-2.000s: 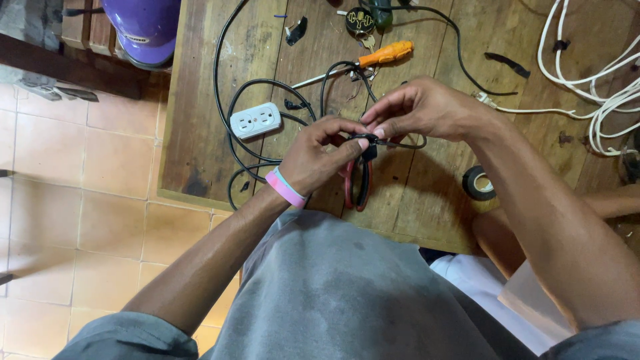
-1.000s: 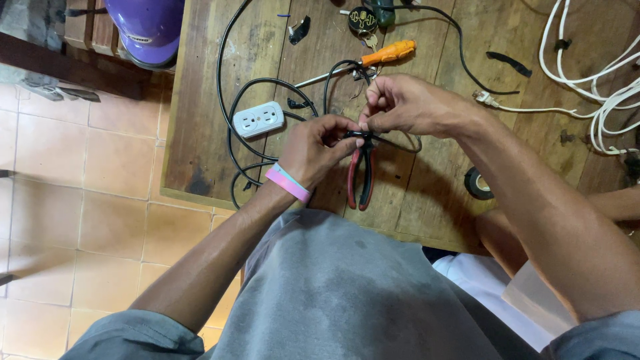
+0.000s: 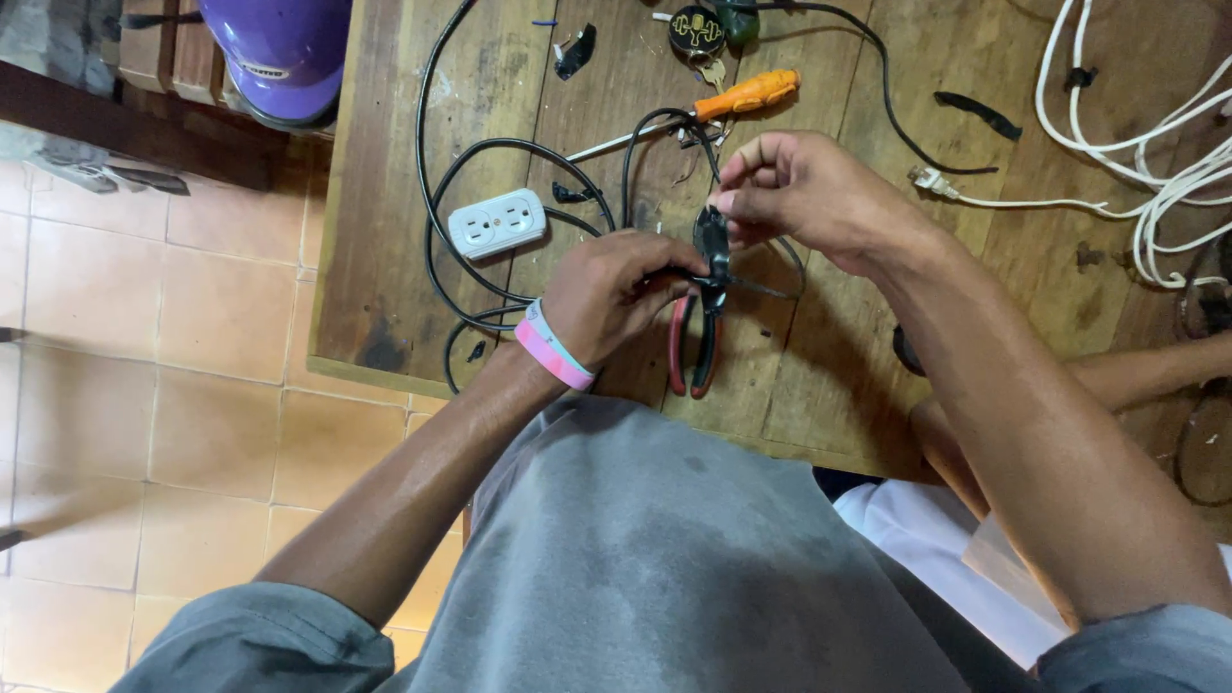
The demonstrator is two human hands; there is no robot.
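Observation:
My left hand [image 3: 630, 289], with a pink and light-blue wristband, pinches a thin black cable [image 3: 756, 286] between thumb and fingers. My right hand [image 3: 804, 197] pinches something small and dark, perhaps black tape or a cable end, above it; the fingers hide most of it. Beneath the hands lie pliers with red and black handles [image 3: 695, 351], their head partly covered by the dark piece. A white electrical outlet [image 3: 498, 223] rests left of my hands beside loops of black cable [image 3: 435, 173]. An orange-handled screwdriver [image 3: 749, 94] lies just beyond them.
A coiled white cable [image 3: 1145, 207] with a plug [image 3: 932, 181] lies at the right. Scraps of black tape [image 3: 977, 114], keys [image 3: 712, 72] and a round black tag [image 3: 696, 34] are on the wooden table [image 3: 385, 289]. Another person's arm [image 3: 1145, 371] reaches in from the right. A purple helmet [image 3: 284, 58] sits at the upper left.
The hands have moved slightly apart, with the right hand now farther up and right of the left. The black piece between them shows more.

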